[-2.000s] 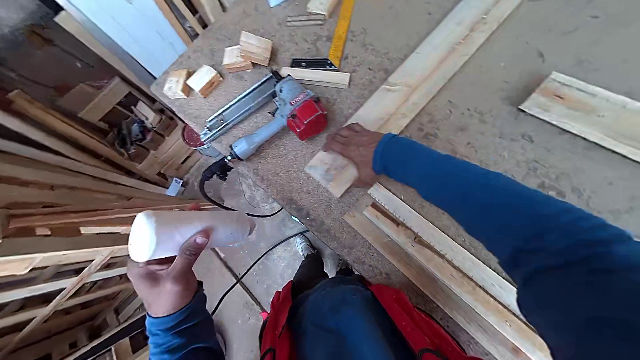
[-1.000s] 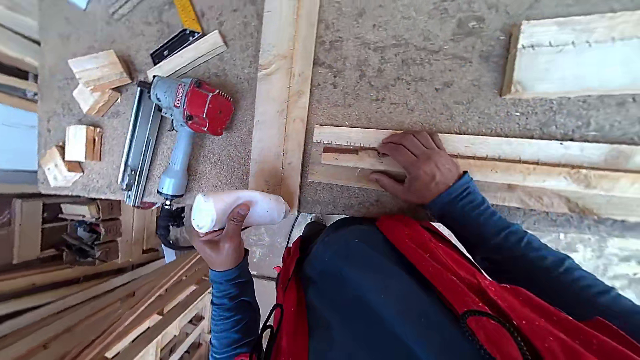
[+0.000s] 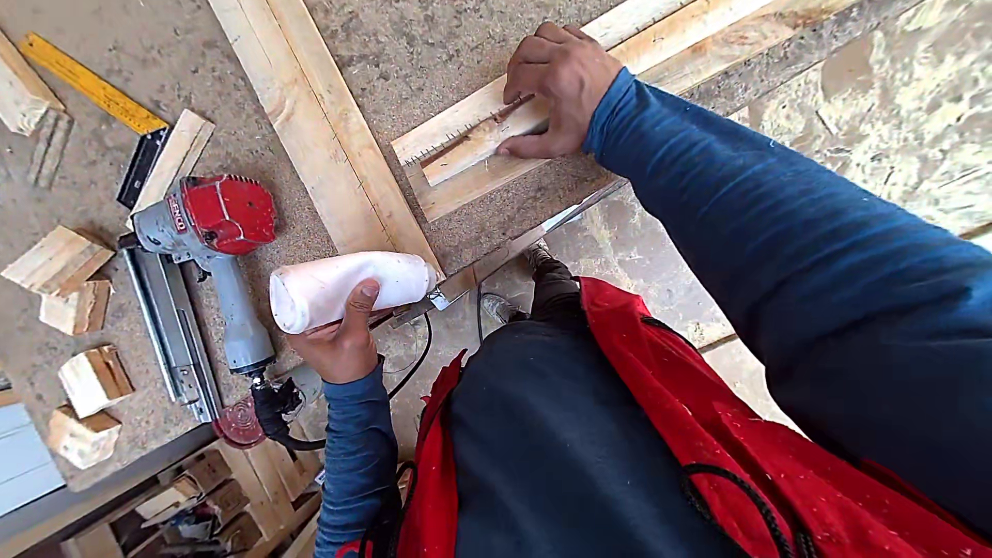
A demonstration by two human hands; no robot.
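My left hand (image 3: pixel 341 329) holds a white plastic bottle (image 3: pixel 349 288) on its side, thumb over it, near the table's front edge. My right hand (image 3: pixel 554 89) grips a narrow wooden strip (image 3: pixel 484 147), fingers over its far side and thumb on its near side. This strip lies between or on two other boards, the far one (image 3: pixel 453 124) with a row of nails or tick-like marks along its edge. A long wooden board (image 3: pixel 325 132) lies left of them, its near end by the bottle. Left of that board rests a red and grey Senco nail gun (image 3: pixel 225 256).
Several wood blocks (image 3: pixel 77 310) lie on the worktable (image 3: pixel 349 31) at the left. A yellow and black square (image 3: pixel 93 81) touches a short wood piece (image 3: pixel 174 159). A black hose (image 3: pixel 415 364) hangs past the table edge. Scrap wood (image 3: pixel 194 496) is stacked below.
My right hand has moved from the long board's near end to the narrow strips at the right. My left hand has kept hold of the bottle. The view has turned.
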